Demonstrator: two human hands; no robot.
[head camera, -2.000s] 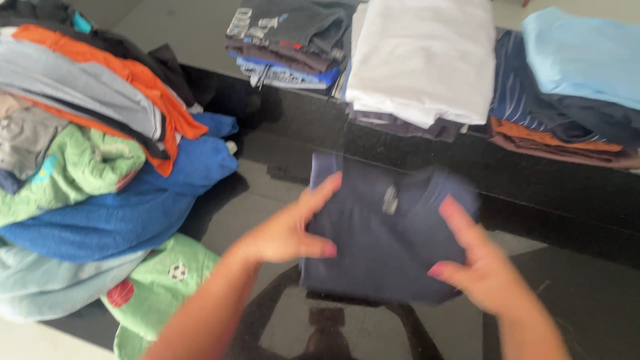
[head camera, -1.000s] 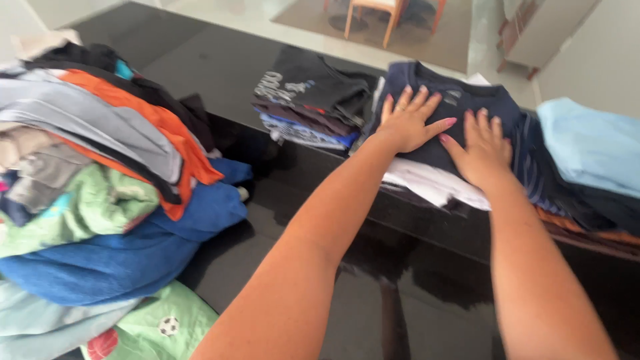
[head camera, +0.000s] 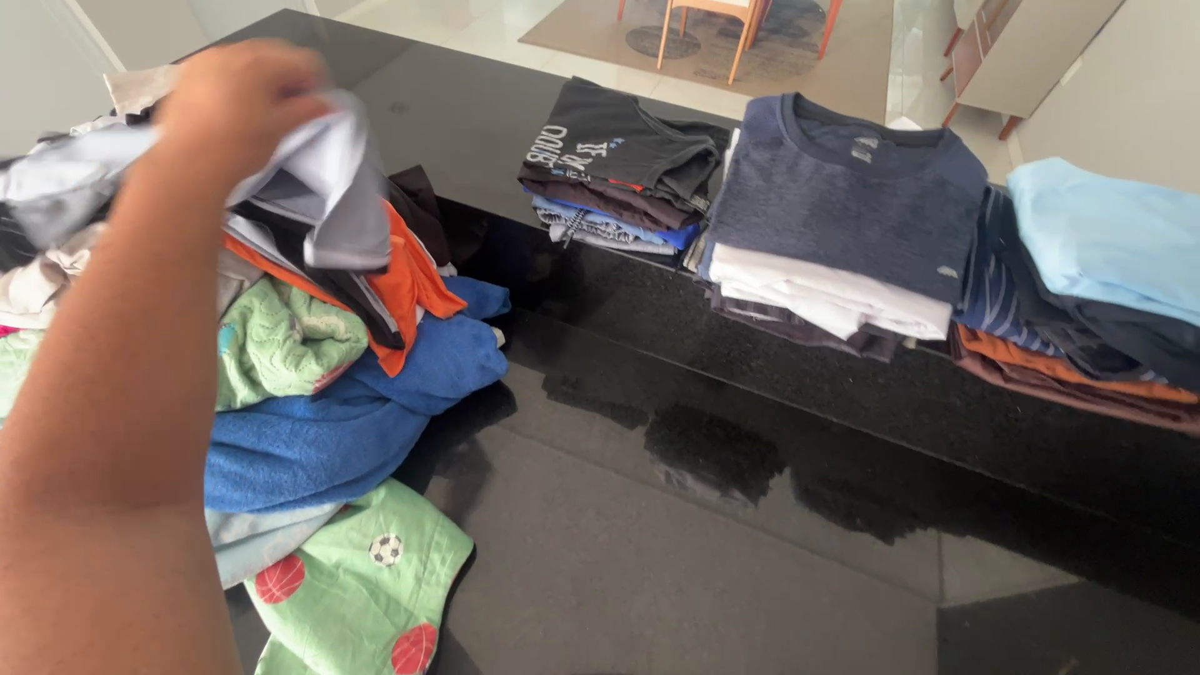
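Note:
My left hand (head camera: 248, 108), blurred, is raised over the heap of clothes at the left, its fingers closed on a light grey garment (head camera: 342, 202). The cloth hangs from the fingers above an orange garment (head camera: 422, 272) and a black one with pale trim. Lower in the heap lie a blue fleece-like cloth (head camera: 319, 450), a crumpled green cloth (head camera: 291, 342) and a green printed cloth with balls (head camera: 375, 572). My forearm hides part of the heap. My right hand is out of view.
Folded stacks stand on the raised black ledge: dark printed shirt (head camera: 600, 141) on top at left, navy T-shirt (head camera: 844, 197) over white cloth (head camera: 825, 291) in the middle, light blue cloth (head camera: 1116, 234) at right. A wooden chair (head camera: 712, 28) stands beyond.
The navy T-shirt went from between my hands onto the middle stack, and both hands have left it. My left hand has moved to the heap and lifted part of the grey garment.

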